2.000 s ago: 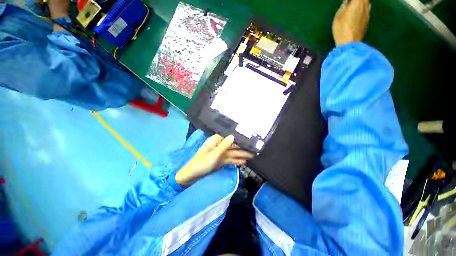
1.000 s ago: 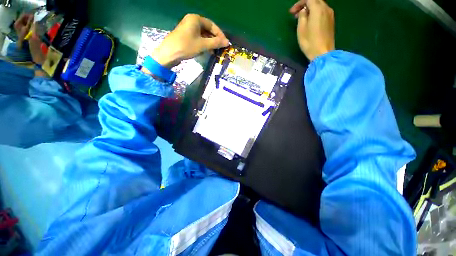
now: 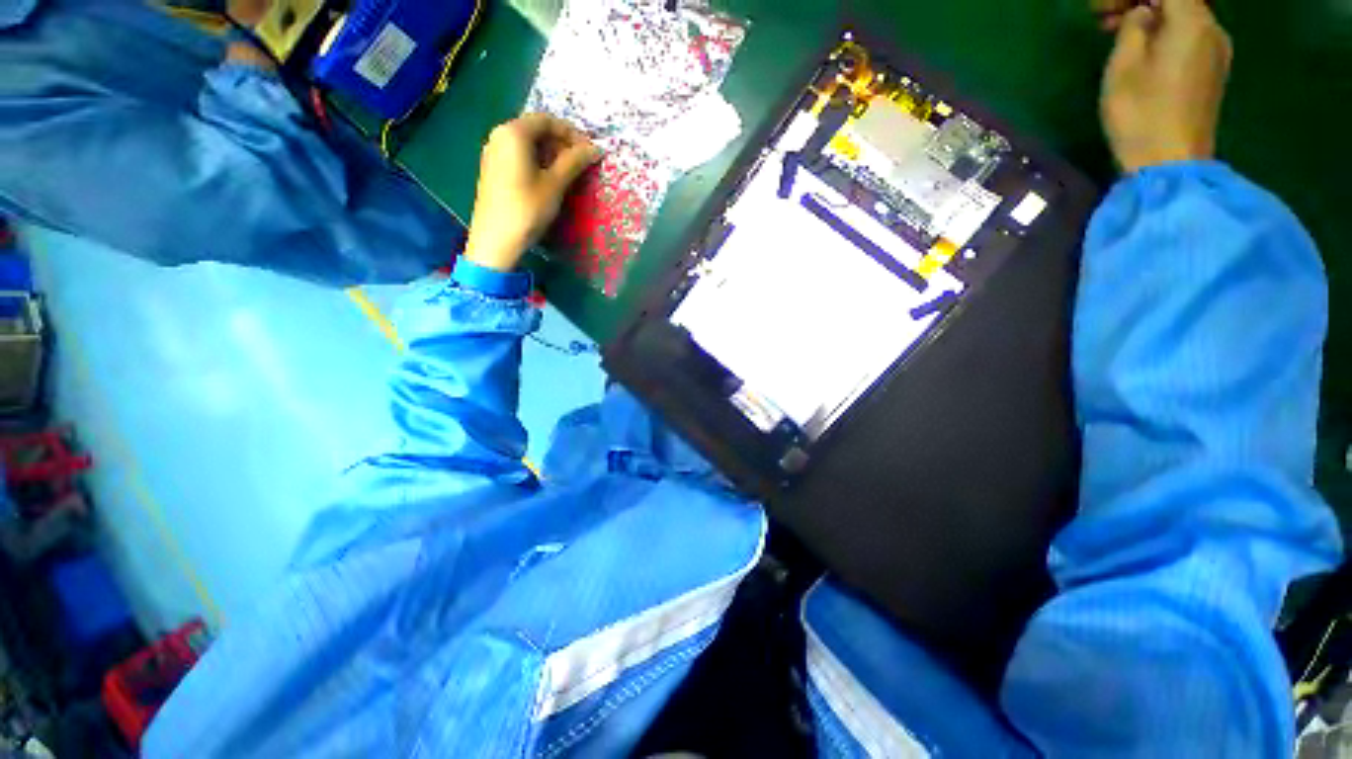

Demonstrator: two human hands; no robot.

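Note:
The opened tablet (image 3: 808, 319) lies on the black tray (image 3: 949, 489), with electronics at its top, a large white plate below and short black tape strips. A crinkled silver sheet with red specks (image 3: 615, 200) lies left of the tray. My left hand (image 3: 519, 186), with a blue band at the wrist, is at the sheet's left edge, thumb and fingertips together over the red part. Whether it grips anything is too small to tell. My right hand (image 3: 1164, 82) is beyond the tray at the upper right, fingers curled, its fingertips cut by the top edge.
The green mat (image 3: 741, 163) shows around the tray. At the upper left are a blue box with a white label (image 3: 389, 57) and another person's blue sleeve (image 3: 193, 163). Red crates (image 3: 156, 682) stand on the floor at lower left. My knees are under the tray's front edge.
My left hand has moved from the tablet's top left corner to the speckled sheet. My right hand stays beyond the tray. The whole view has shifted, so tray and sheet appear further right.

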